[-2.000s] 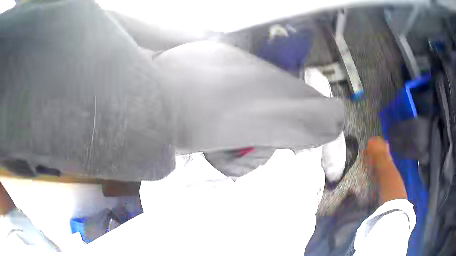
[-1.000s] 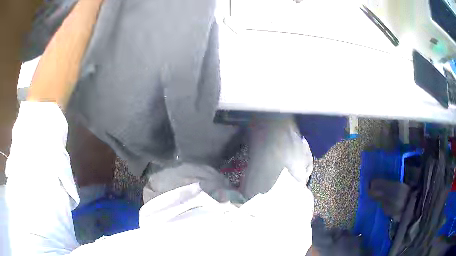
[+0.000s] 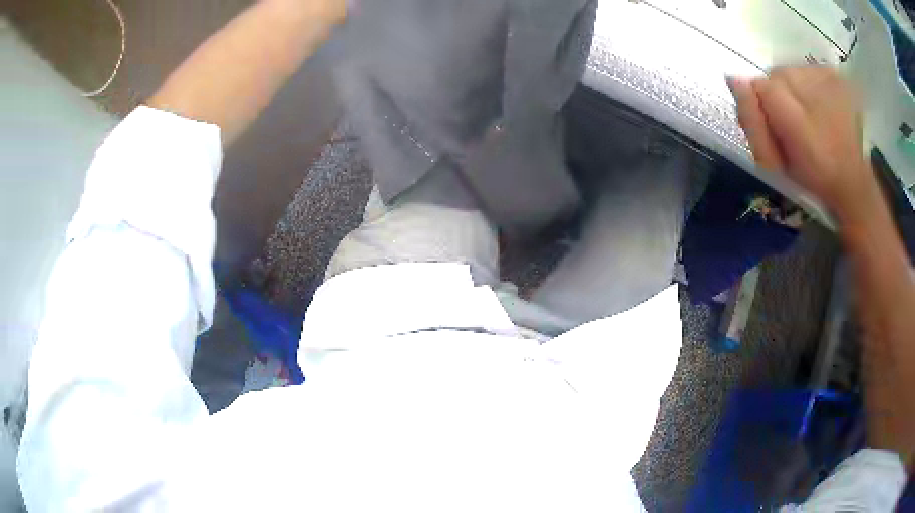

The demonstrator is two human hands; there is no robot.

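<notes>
The dark grey garment piece [image 3: 431, 90] hangs from the top edge of the picture, at the left end of the white table edge, down over my lap. My left forearm reaches up to the top edge beside the cloth; my left hand is cut off there. My right hand [image 3: 803, 125] is over the front edge of the white machine table [image 3: 662, 65] at the upper right. It is blurred, its fingers curled and close together. Whether it holds anything small cannot be told. It is apart from the garment piece.
A printed ruler tape runs along the table edge. A blue bin [image 3: 747, 441] stands on the speckled floor at the lower right. Another blue item [image 3: 266, 326] lies low at the left. Dark blue cloth [image 3: 737, 240] hangs below the table. A pale surface [image 3: 50, 180] is at far left.
The view has shifted, and the garment piece now shows further right and higher. My right hand, out of view a second ago, is now over the table edge. My left forearm points more to the right.
</notes>
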